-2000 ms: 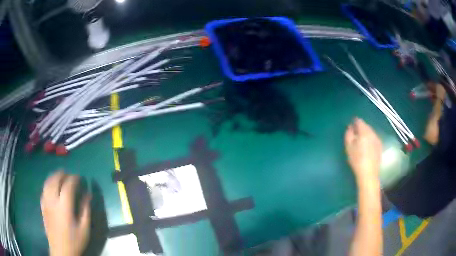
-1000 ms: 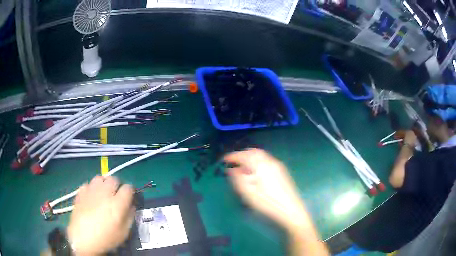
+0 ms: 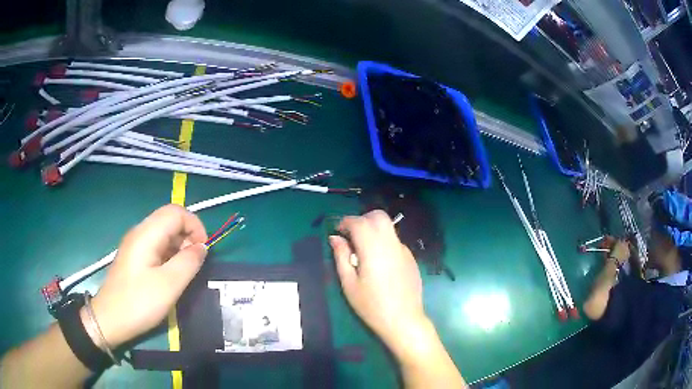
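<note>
My left hand (image 3: 155,266) is closed on a white sheathed cable near its free end. Red, blue and yellow core wires (image 3: 228,230) stick out past the fingertips. The cable's red connector (image 3: 53,292) lies at the left, beside my wrist. A second white leg (image 3: 243,196) runs up and right behind my hand. My right hand (image 3: 375,270) is at the near left edge of the scattered black pieces (image 3: 413,235), fingers bent together. Whether it holds a piece is hidden. The instruction card (image 3: 262,315) lies flat between and below the hands, framed by black tape.
A blue tray (image 3: 485,163) of black pieces stands at the back. White harnesses (image 3: 114,118) lie in a pile at the rear left. Two white cables (image 3: 545,254) lie at the right. An orange disc (image 3: 348,89) is by the rail. Another person's arm (image 3: 603,289) is at far right.
Since the earliest frame, a harness has come under my left hand, and its core wires now show past my fingers. My right hand has come from the right to the black pieces.
</note>
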